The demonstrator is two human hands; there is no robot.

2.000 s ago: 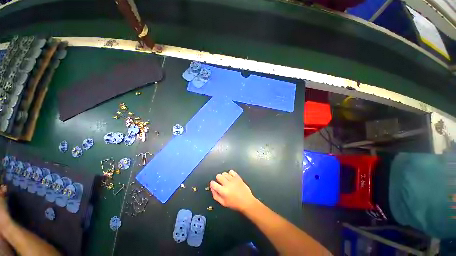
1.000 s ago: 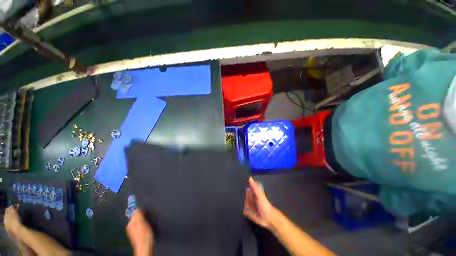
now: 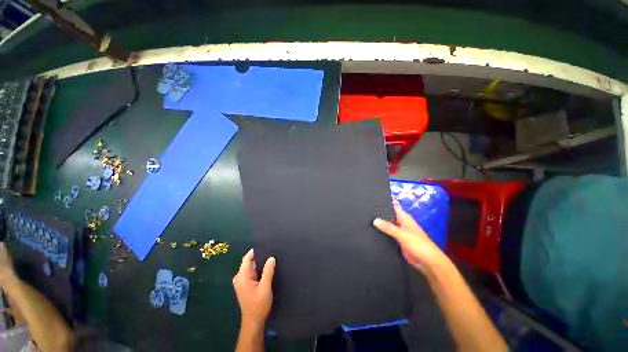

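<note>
A large flat black board (image 3: 320,227) fills the middle of the view, over the bench's right part and its right edge. My left hand (image 3: 255,285) grips its left edge, thumb on top. My right hand (image 3: 410,237) grips its right edge, thumb on top. The fingers under the board are hidden. The board's top face is bare. A thin blue edge shows under its near end. Pale blue housings (image 3: 170,292) lie on the bench left of my left hand, with a loose pile of small gold pieces (image 3: 215,249) beyond them.
Blue mat strips (image 3: 175,184) lie behind the board. Another person's hand (image 3: 5,265) is beside a dark board with housing rows (image 3: 38,240) at the left. Right of the bench are a red stool (image 3: 385,110), a blue stool (image 3: 430,206) and a seated person in green (image 3: 578,254).
Two seconds ago my right hand was empty over the bench and my left was not clearly visible. Both now hold the black board, which has moved forward over the last second. A gold pile now shows.
</note>
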